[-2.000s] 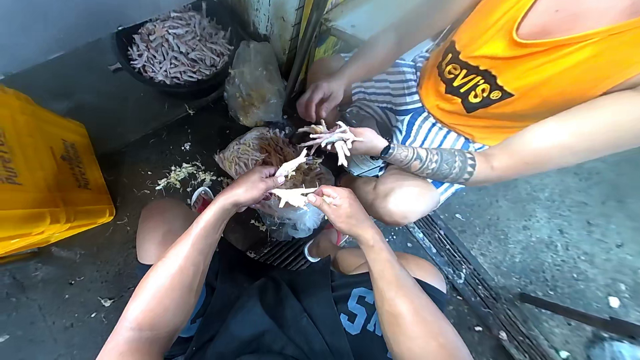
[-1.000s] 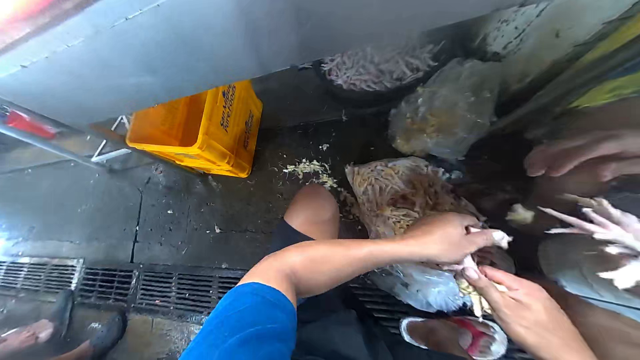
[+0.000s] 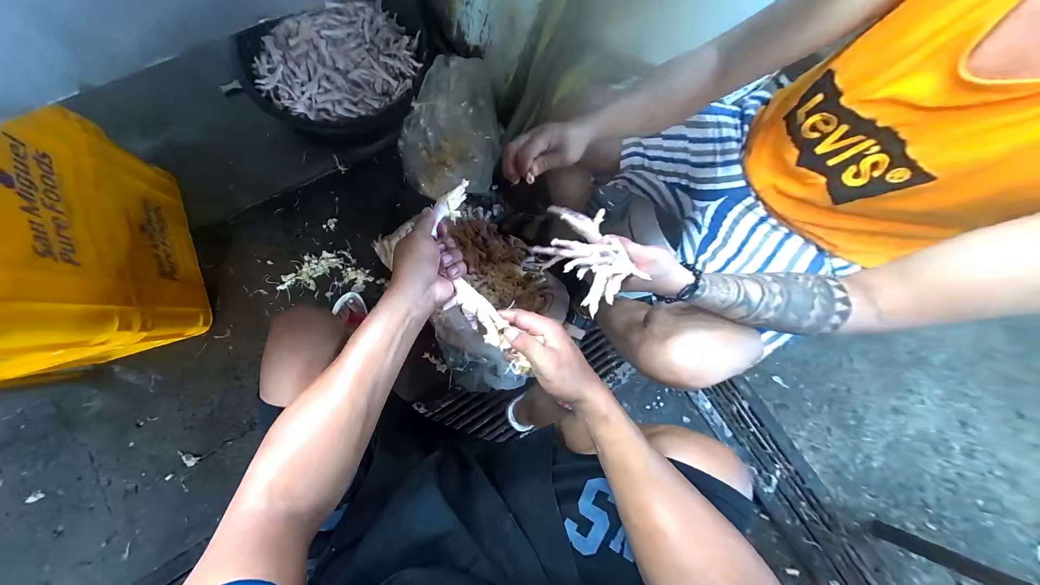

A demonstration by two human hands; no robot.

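In the head view, my left hand is closed around chicken feet; pale toes stick out above the fist and a foot extends below it. The fingers of my right hand pinch the lower end of that foot. Beneath my hands lies an open plastic bag of yellowish chicken feet, partly hidden by them. Just right of it, a co-worker's hand holds a bunch of pale chicken feet. The co-worker's other hand hangs above, near the knee.
A black basin heaped with pale chicken feet stands at the back. Beside it is a cloudy plastic bag. The yellow plastic crate stands left, with peeled scraps on the floor between. A metal drain grate runs at lower right.
The view has swung left and back between the frames. My hands, close together two seconds ago, are farther apart now, with a foot stretched between them.
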